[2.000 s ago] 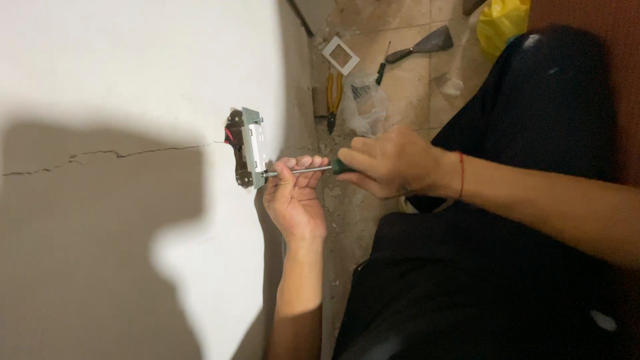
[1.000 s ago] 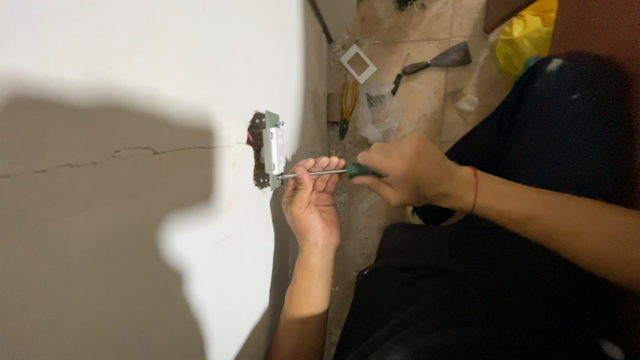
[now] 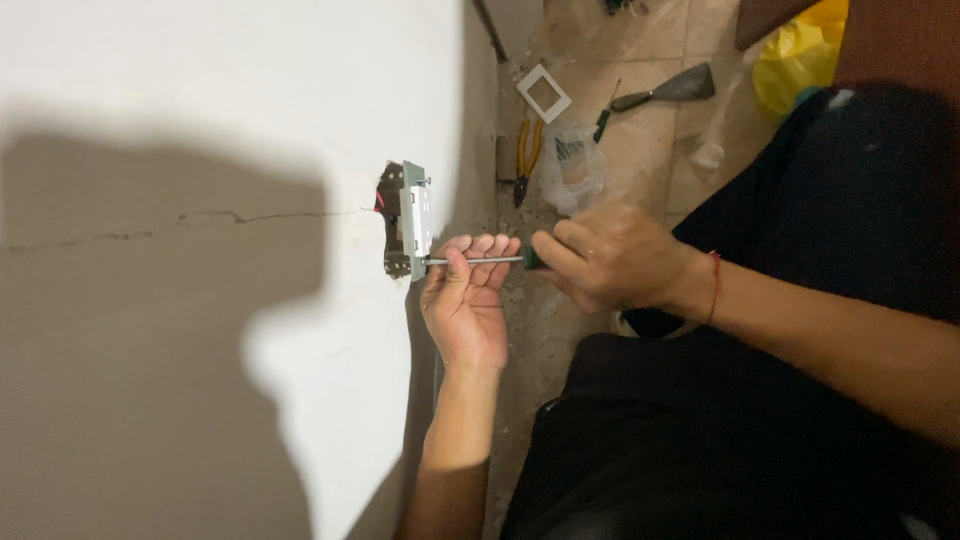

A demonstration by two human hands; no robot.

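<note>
My right hand (image 3: 615, 259) grips the green handle of a screwdriver (image 3: 487, 260), mostly hidden in the fist. Its metal shaft runs left to the lower end of a socket or switch module on a metal mounting frame (image 3: 416, 217). Palm up, my left hand (image 3: 472, 292) steadies the shaft between thumb and fingers, close beside the frame. The frame stands slightly out from a ragged wall opening (image 3: 393, 225), where a pink-red wire shows. Whether the tip sits in the screw head cannot be told.
A long crack (image 3: 240, 219) crosses the white wall. On the tiled floor lie a white cover frame (image 3: 544, 94), yellow-handled pliers (image 3: 529, 157), a clear plastic bag (image 3: 571, 169), a second screwdriver (image 3: 602, 124) and a putty knife (image 3: 664, 90). A yellow bag (image 3: 795, 60) is at the upper right.
The view has shifted slightly. Both hands keep their places on the screwdriver, while the right hand's fingers have changed their pose around the handle.
</note>
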